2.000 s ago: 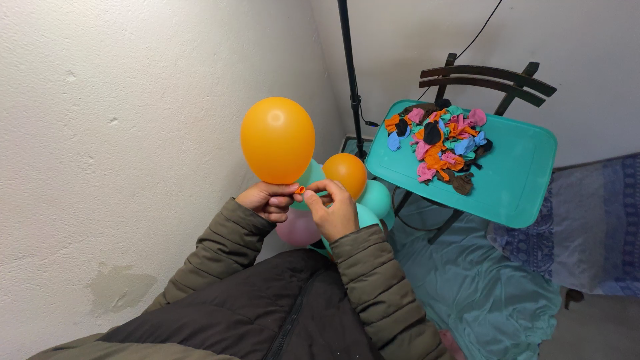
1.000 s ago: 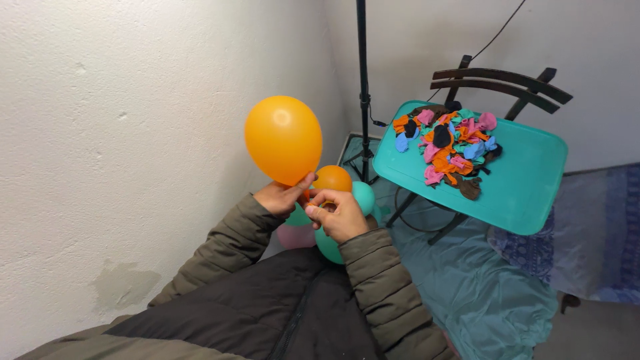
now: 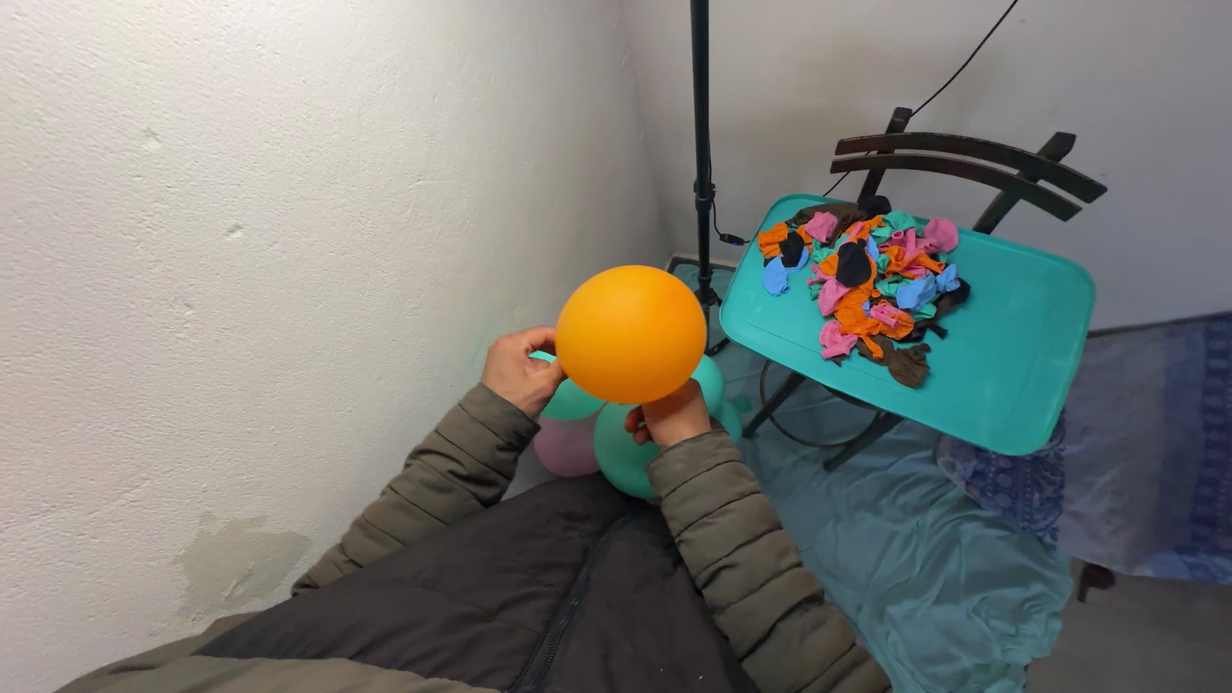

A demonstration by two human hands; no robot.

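Observation:
An inflated orange balloon is between my hands, its knot end out of sight. My left hand is at the balloon's left edge, thumb and fingers bent toward each other; whether they grip anything is hidden. Below the balloon's lower right side is my right hand, fingers curled and partly covered by the balloon, so its hold cannot be made out. Under and behind the hands are inflated teal balloons and a pink balloon.
A teal tray bearing a pile of deflated balloons rests on a dark folding chair. A black stand pole rises behind the balloons. A white wall is at left; teal cloth covers the floor at right.
The orange balloon has moved down, from above my hands to between and over them. My hands, close together at its neck before, are now farther apart.

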